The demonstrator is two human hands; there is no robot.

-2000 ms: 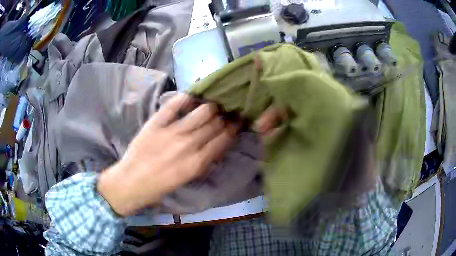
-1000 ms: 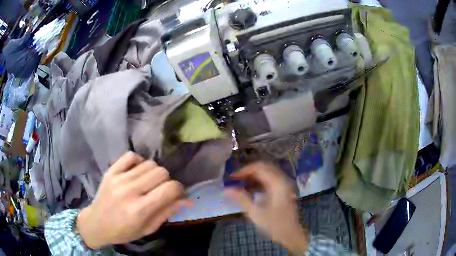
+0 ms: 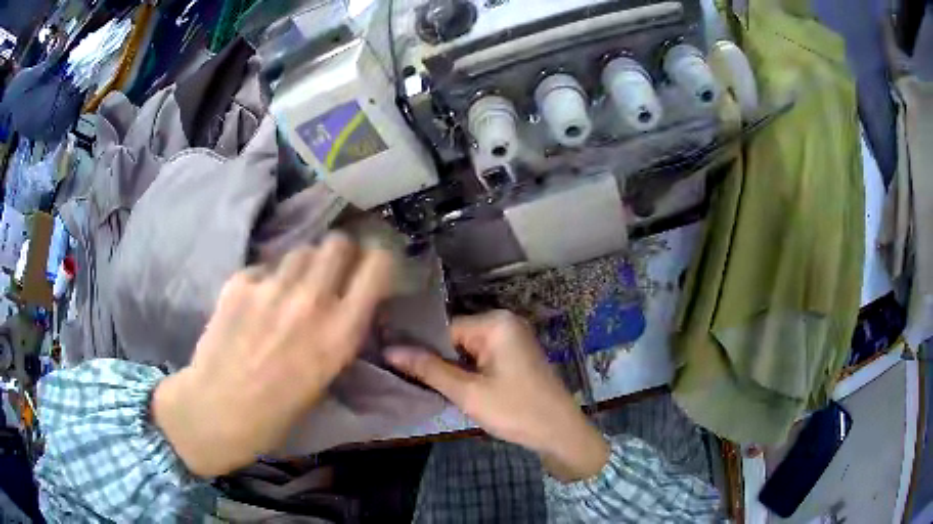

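Observation:
A grey-taupe garment piece [image 3: 184,220] lies heaped left of the overlock machine [image 3: 353,123] and runs to the needle area. My left hand [image 3: 281,343] is on this cloth just in front of the machine head, its fingers blurred and bent over the cloth. My right hand [image 3: 501,379] pinches the cloth's edge between thumb and fingers, below the presser foot area. The cloth between my hands is grey. The needle is too small and dark to tell.
Olive green pieces [image 3: 788,225] drape at the machine's right. Trimmings [image 3: 573,302] lie over a blue tray [image 3: 619,330] below the machine front. A dark phone [image 3: 808,461] lies at the lower right. The white table has a brown front edge.
The olive part seen folded at the machine is now out of sight. My left hand has moved up toward the machine head, and my right hand has moved left and taken hold of the grey cloth.

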